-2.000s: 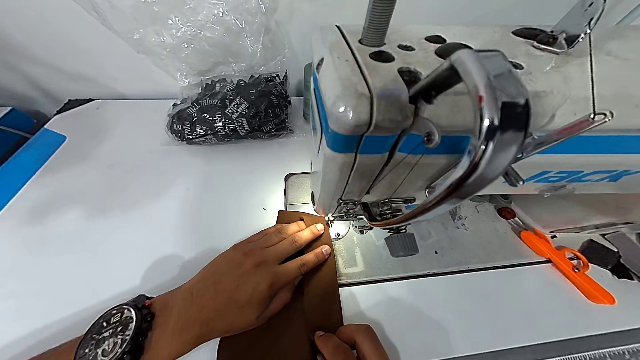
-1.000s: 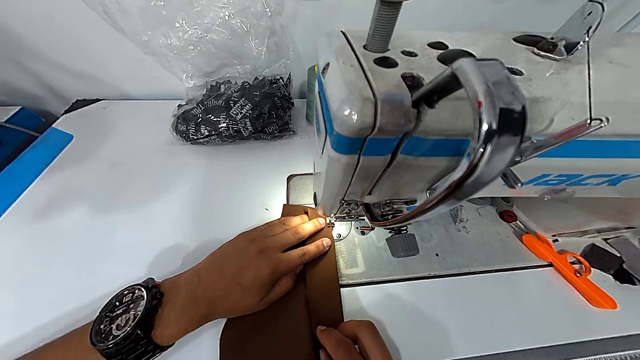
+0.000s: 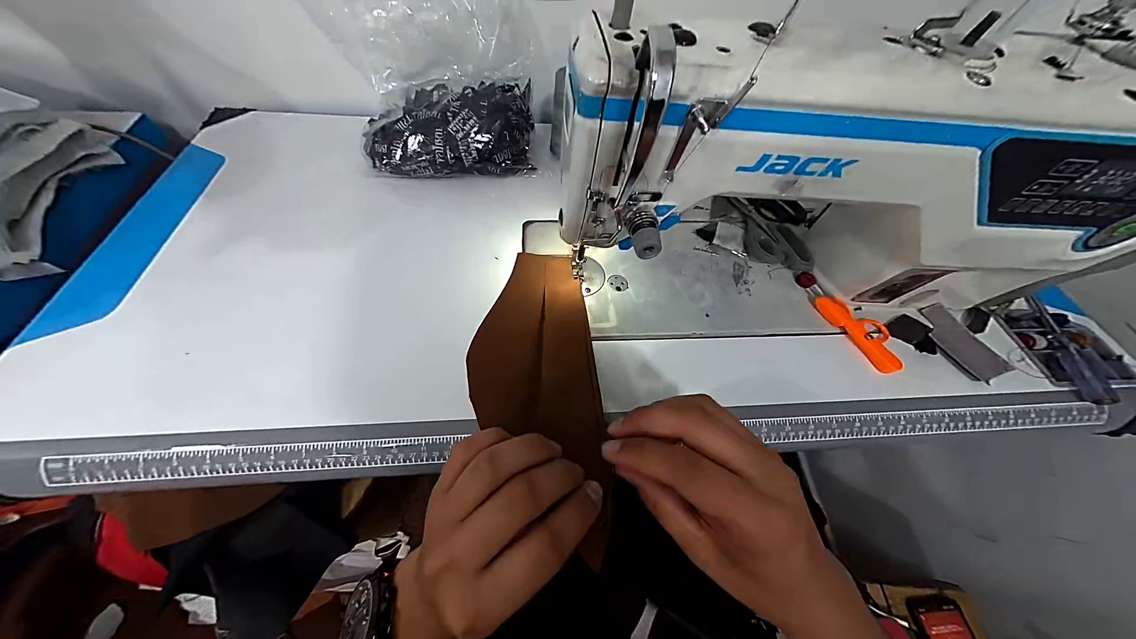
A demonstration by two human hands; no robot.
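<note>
A folded piece of brown fabric [image 3: 537, 355] runs from under the presser foot [image 3: 579, 266] of a white and blue Jack sewing machine [image 3: 799, 115] down over the table's front edge. My left hand [image 3: 510, 524], with a black watch at the wrist, grips the fabric's lower part with curled fingers. To the right, my right hand [image 3: 719, 497] has its fingertips at the fabric's right edge; whether they pinch it is unclear. The lamp lights the fabric's top end beside the needle.
Behind the fabric lies a clear plastic bag of black labels [image 3: 453, 129]. Orange thread snips [image 3: 856, 333], dark scraps and a small tool tray [image 3: 1065, 351] are at the right. A ruler strip [image 3: 248, 461] lines the front edge. Grey cloth [image 3: 44, 186] lies far left.
My left hand has moved from beside the presser foot down to the fabric's lower part, near the table edge. The view has shifted widely, showing more of the machine and the front edge.
</note>
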